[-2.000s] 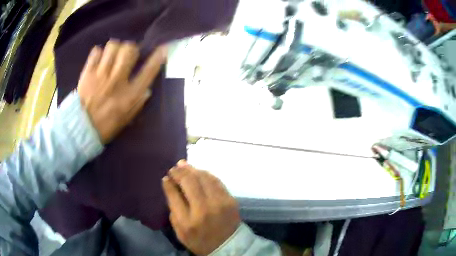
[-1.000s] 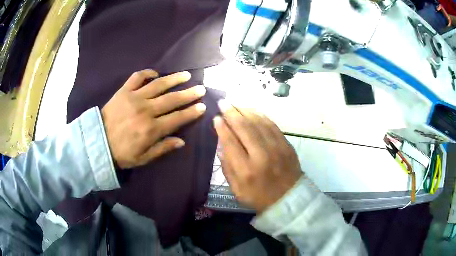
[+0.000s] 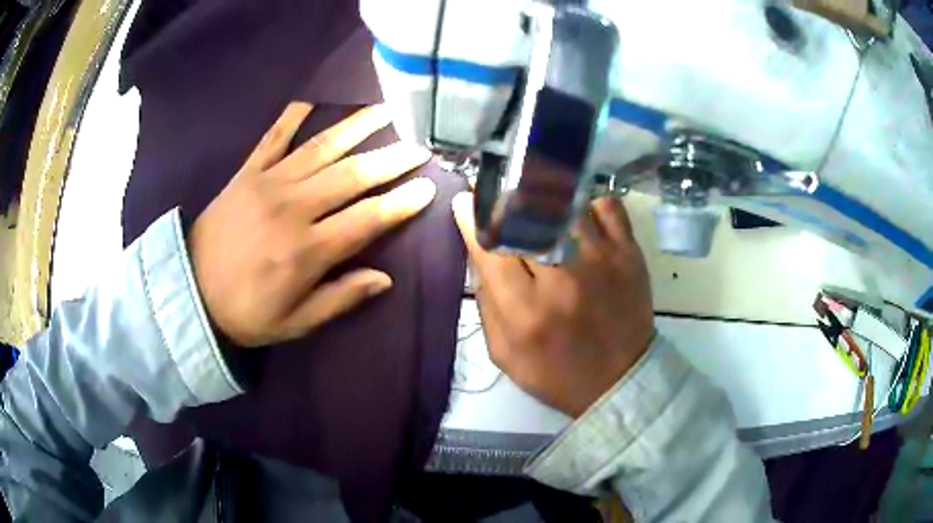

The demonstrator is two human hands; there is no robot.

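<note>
A dark plum garment panel (image 3: 338, 409) lies over the table's left part, its right edge at the needle area of the white sewing machine (image 3: 706, 61). My left hand (image 3: 297, 230) lies flat on the panel, fingers spread, fingertips just left of the needle area. My right hand (image 3: 563, 306) is at the panel's right edge beside the needle area. Its index fingertip touches the cloth edge; other fingers are partly hidden behind the machine's front part. Whether it grips the cloth is hidden. The presser foot is mostly hidden by the machine head.
A tension knob (image 3: 683, 227) sticks out from the head. Small snips (image 3: 841, 337) and shears with green and yellow handles (image 3: 908, 373) lie at the table's right end. Ruler tape (image 3: 491, 453) runs along the front edge. Tan padding (image 3: 51, 153) is at the left. Plum cloth hangs below right.
The view has moved closer to the machine head. The panel's edge and both hands have come up to the needle area. The right hand has moved partly behind the machine's front part.
</note>
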